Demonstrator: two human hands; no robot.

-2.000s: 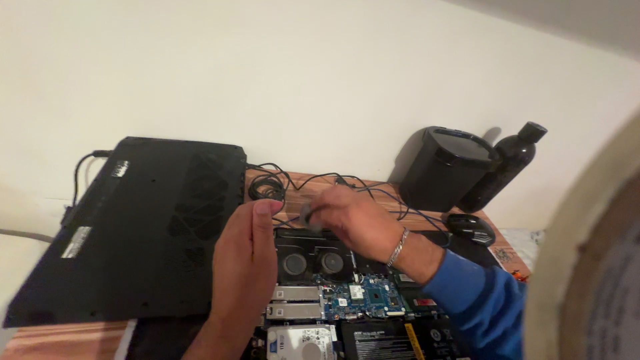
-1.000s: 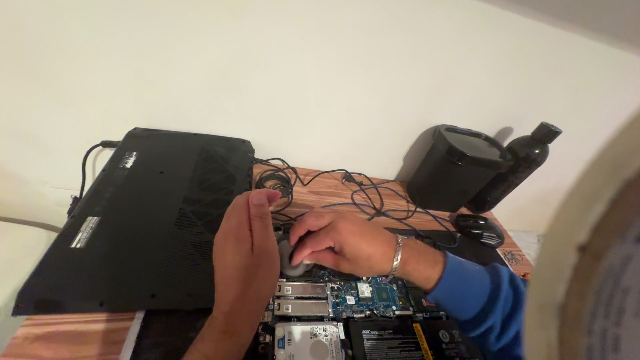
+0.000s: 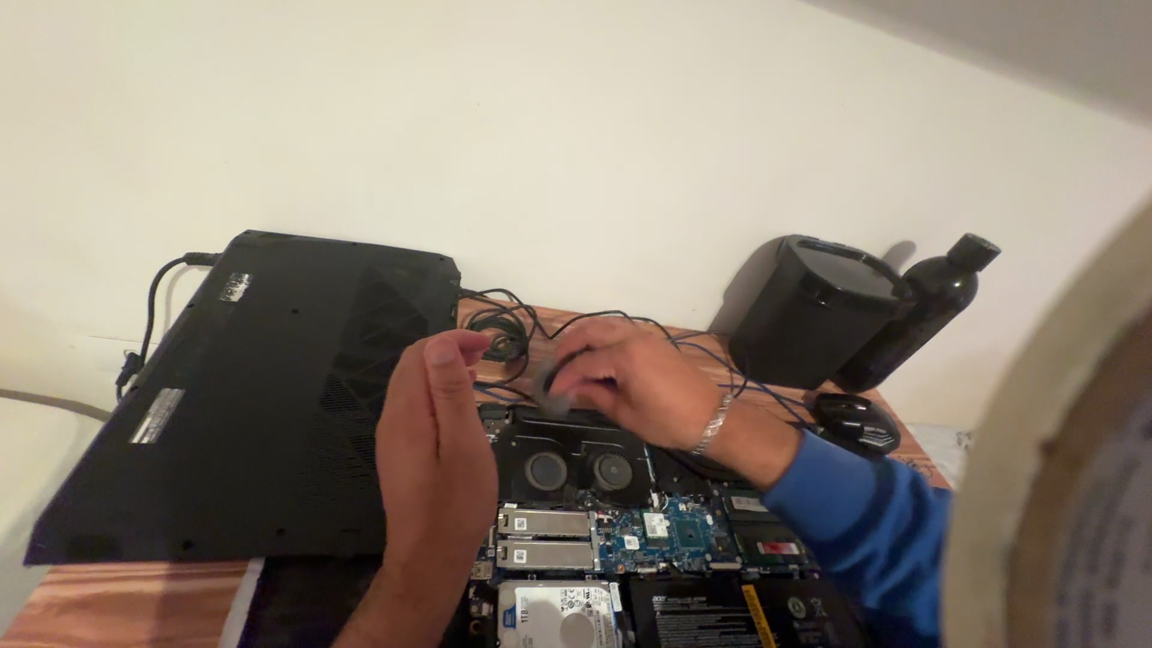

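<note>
An opened laptop point(image 3: 621, 432) lies on the wooden table, showing two cooling fans point(image 3: 614, 470), a blue circuit board point(image 3: 684, 531), a hard drive point(image 3: 558, 616) and an Acer battery point(image 3: 702, 612). My right hand point(image 3: 630, 378), with a metal bracelet at the wrist, is above the laptop's far edge, its fingers closed on a small grey thing point(image 3: 547, 382), blurred and too unclear to name. My left hand point(image 3: 438, 441) is held upright left of the fans, thumb up and fingers curled away from view; whether it holds anything is hidden.
The laptop's black bottom cover point(image 3: 243, 396) lies at left, with a cable at its far left edge. Coiled black cables point(image 3: 499, 337) lie behind the hands. A black container point(image 3: 814, 310), a black bottle point(image 3: 927, 306) and a computer mouse point(image 3: 855, 421) stand at right. A large blurred round object point(image 3: 1017, 450) blocks the right edge.
My right hand has moved from low over the fans to above the far edge of the laptop, the grey thing still in its fingers. My left hand stays nearly in place.
</note>
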